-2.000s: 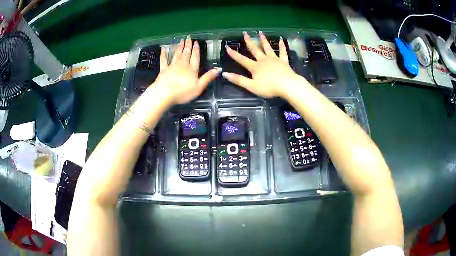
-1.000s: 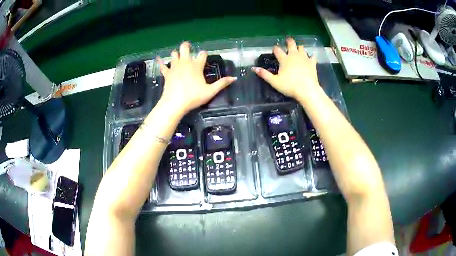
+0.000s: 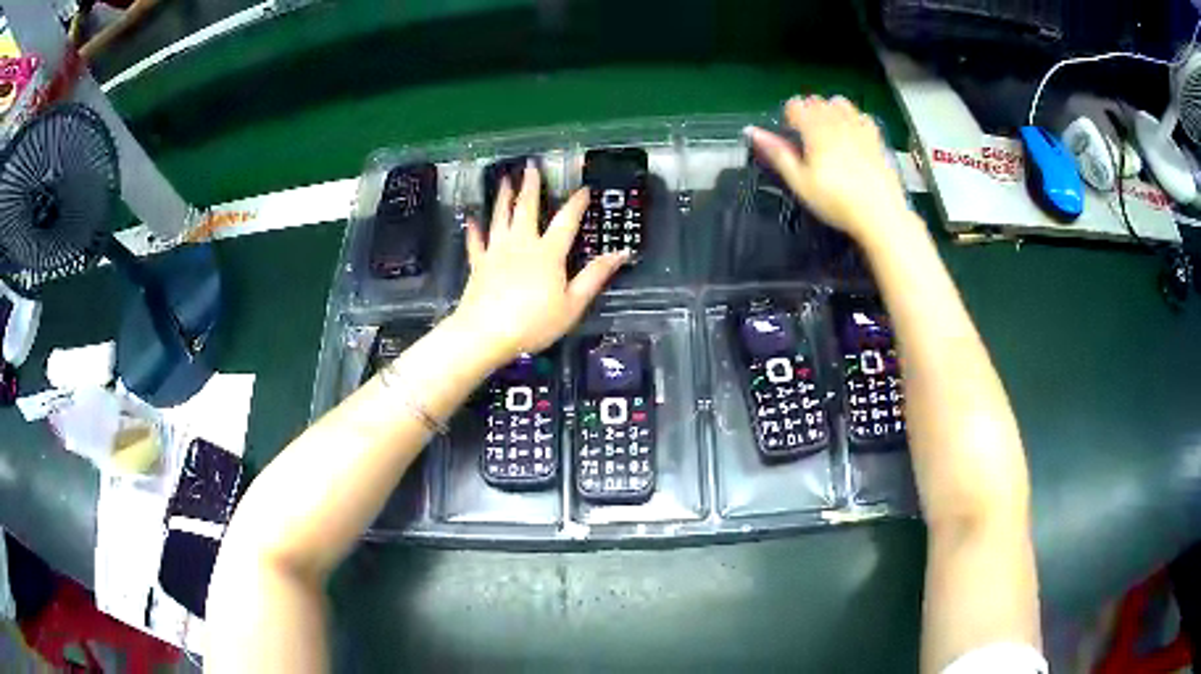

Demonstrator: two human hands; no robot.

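Observation:
A clear blister tray (image 3: 580,529) holds keypad phones in two rows. In the front row, several black phones lie face up, such as one keypad phone (image 3: 615,419) near the middle. My left hand (image 3: 527,270) lies with fingers spread at the back row, its fingertips on a phone (image 3: 615,204) that now shows its keys. Another phone (image 3: 406,221) lies in the back left pocket, no keys visible. My right hand (image 3: 836,165) is at the tray's back right, fingers bent, above a dark phone (image 3: 768,204); whether it touches anything is unclear.
A desk fan (image 3: 59,198) stands left on a dark base. White paper (image 3: 125,553) with a smartphone (image 3: 198,527) and a clear plastic bag (image 3: 116,428) lies at left. A blue mouse (image 3: 1054,171) sits on a pale board (image 3: 968,171) at back right.
A back-row phone by my left hand now shows its keys. My left hand has come down slightly towards the front row. My right hand has shifted right, its fingers now bent.

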